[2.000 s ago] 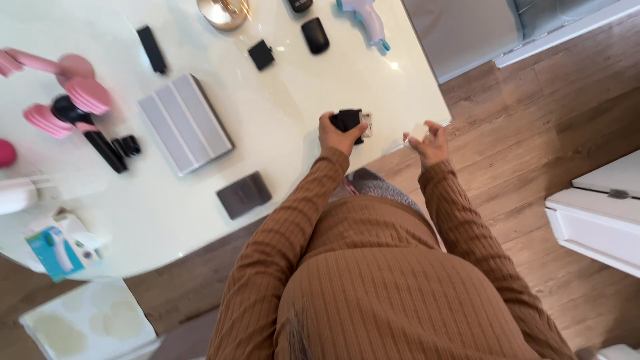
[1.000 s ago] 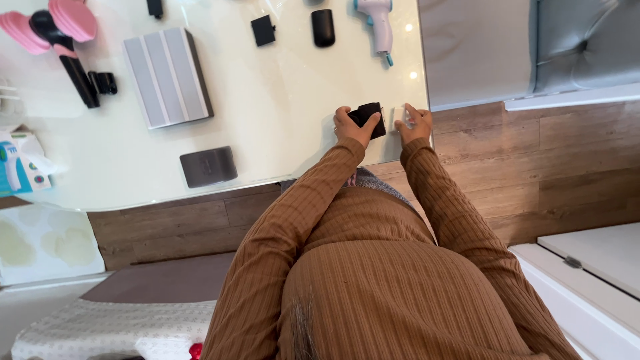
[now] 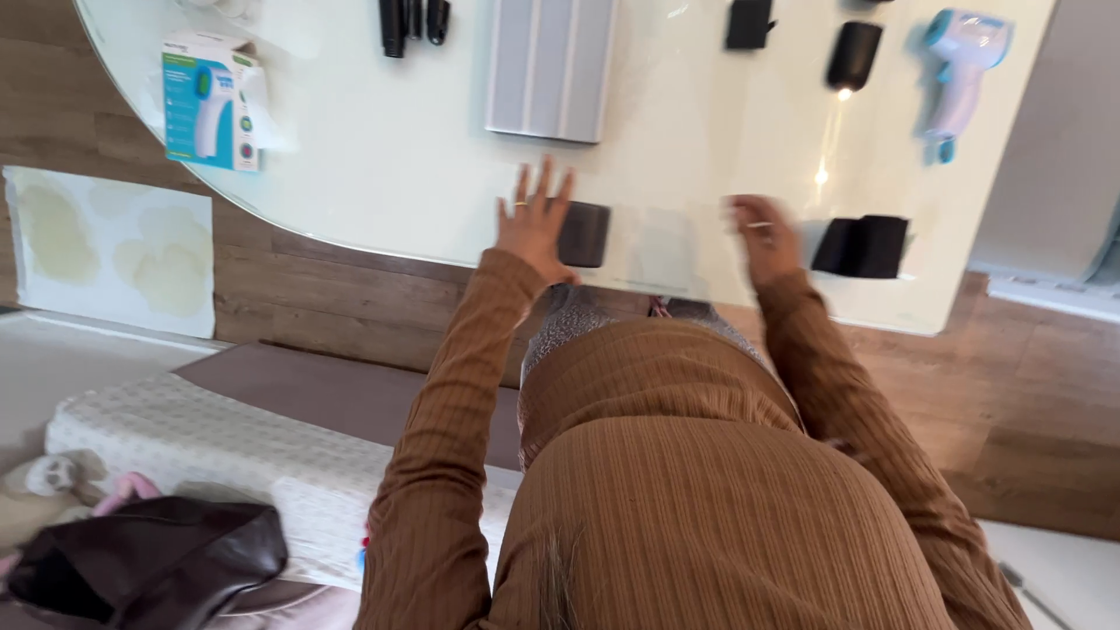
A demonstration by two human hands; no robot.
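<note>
My left hand (image 3: 535, 229), fingers spread, is at the left side of a dark grey flat case (image 3: 584, 234) near the table's front edge; whether it touches the case is unclear. My right hand (image 3: 764, 232), blurred, hovers over the table with its fingers bent and nothing visible in it. To its right lies a black folded pouch or wallet (image 3: 862, 247), near the table corner. Beyond the left hand sits a silver-grey ribbed box (image 3: 549, 70).
A white-and-blue infrared thermometer (image 3: 961, 74), a black rounded case (image 3: 853, 54) and a black square item (image 3: 747, 24) lie at the back right. A thermometer box (image 3: 210, 109) stands at the left. A dark leather bag (image 3: 157, 560) rests below left.
The black item that was in my left hand now lies on the table near the corner. My left hand has moved left to the dark grey case. The view has shifted left.
</note>
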